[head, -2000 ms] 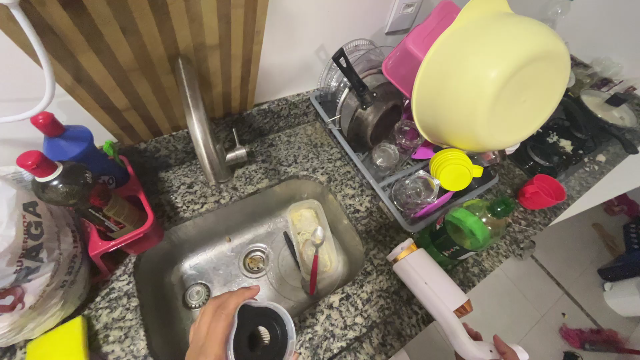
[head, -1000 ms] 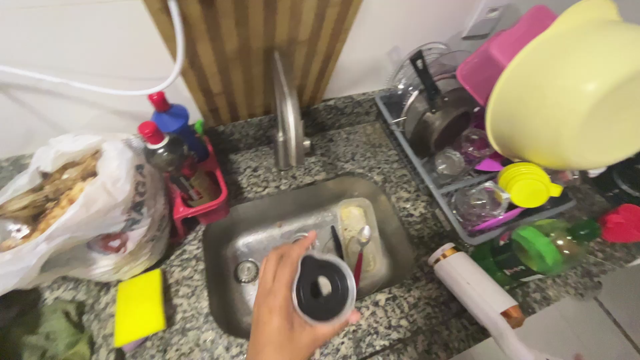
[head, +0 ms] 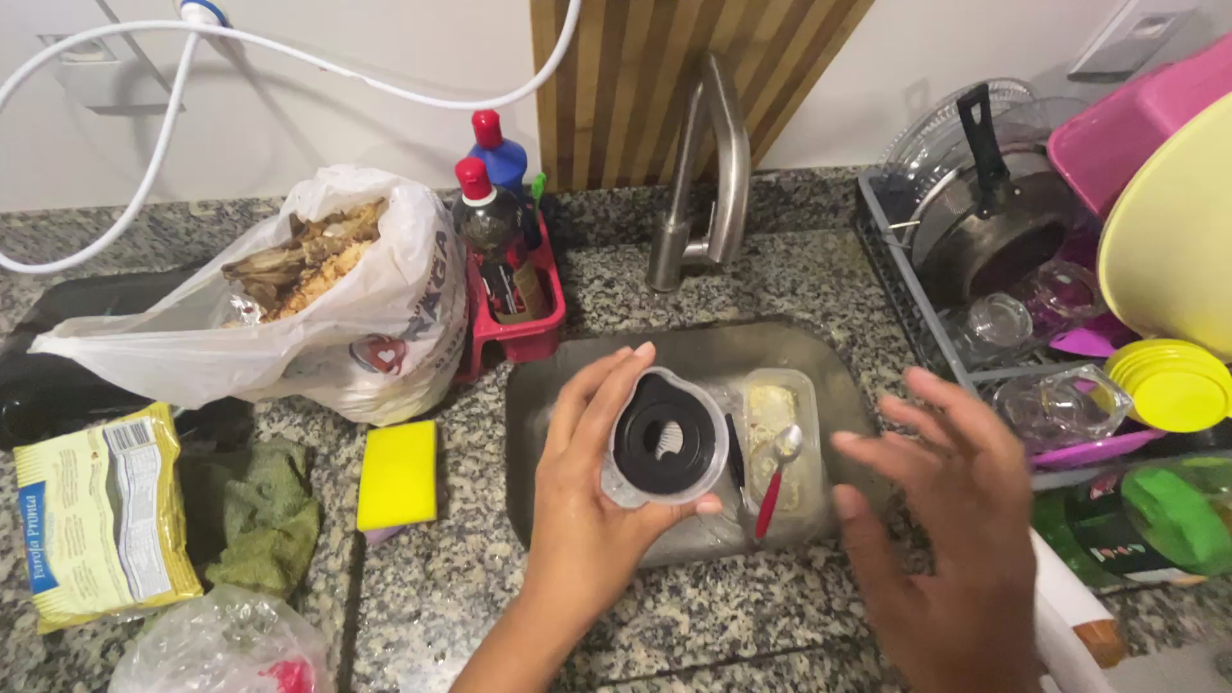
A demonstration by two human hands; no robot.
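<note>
My left hand (head: 587,491) grips a clear plastic cup (head: 714,409) with a black round insert (head: 693,452) that has a hole in its middle. The cup is held over the front of the steel sink (head: 635,342). To its right, my right hand (head: 938,520) hovers with fingers apart and nothing in it. In the sink lie a rectangular plastic container (head: 808,395) with pale residue and a spoon with a red handle (head: 769,500) resting on it. A white appliance with a copper-coloured end (head: 1073,582) is partly hidden behind my right hand.
A metal faucet (head: 730,173) stands behind the sink. Left are a red caddy (head: 527,337) with bottles, an open plastic bag (head: 414,289) of scraps, a yellow sponge (head: 398,472), a green cloth (head: 274,520) and a food packet (head: 106,520). Right are a loaded dish rack (head: 910,269) and a green bottle (head: 1184,510).
The view has swung left. My left hand has lifted the cup, seen low at the sink's front edge earlier. My right hand, near the white appliance two seconds ago, is now raised beside the sink.
</note>
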